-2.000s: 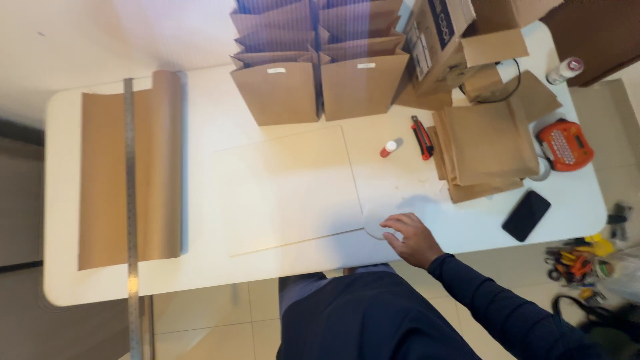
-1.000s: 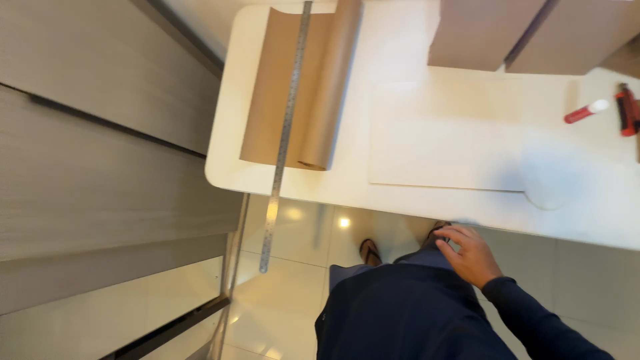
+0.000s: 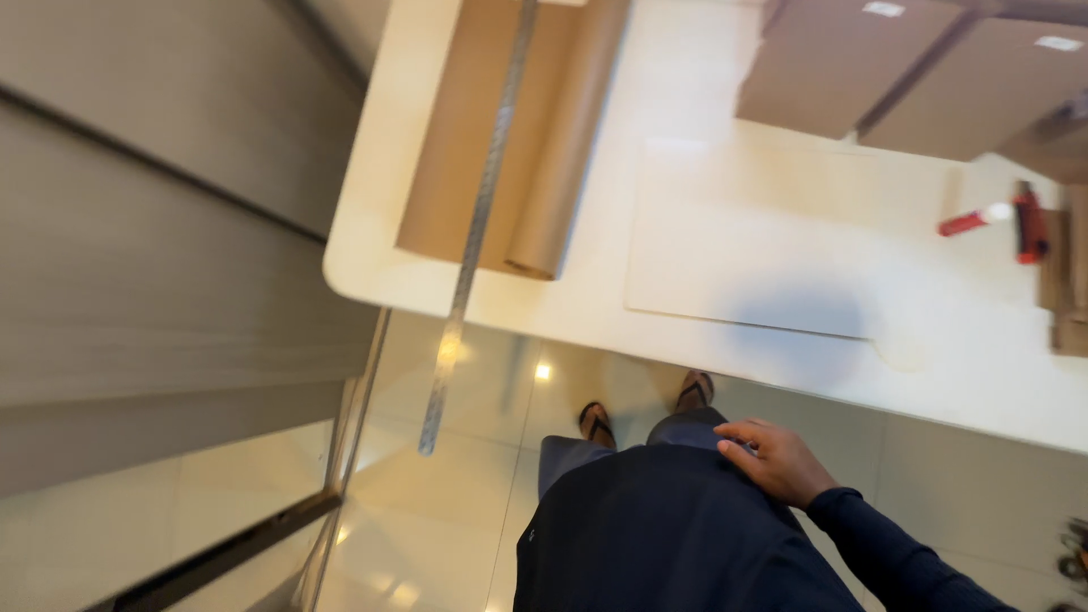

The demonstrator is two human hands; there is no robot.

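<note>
My right hand [image 3: 780, 463] hangs near my lap, below the front edge of the white table [image 3: 748, 365], fingers apart and holding nothing. My left hand is out of view. A long metal ruler [image 3: 489, 187] lies over brown kraft paper [image 3: 450, 178] and its rolled part [image 3: 565, 170] lies beside it; the ruler's lower end juts past the table edge. A thin white sheet or board [image 3: 748, 246] lies flat on the table, above my hand. A red glue stick with a white end [image 3: 962, 223] and a red utility knife [image 3: 1028, 223] lie at the right.
Brown paper bags [image 3: 841, 59] stand at the table's back right. Folded brown paper or cardboard [image 3: 1067, 289] is at the right edge. A grey cabinet [image 3: 170, 255] flanks the table's left. My sandalled feet [image 3: 597, 422] are on the tiled floor.
My right hand has left the table and the round whitish thing at the white sheet's corner, and is now by my lap. The view has swung to the left.
</note>
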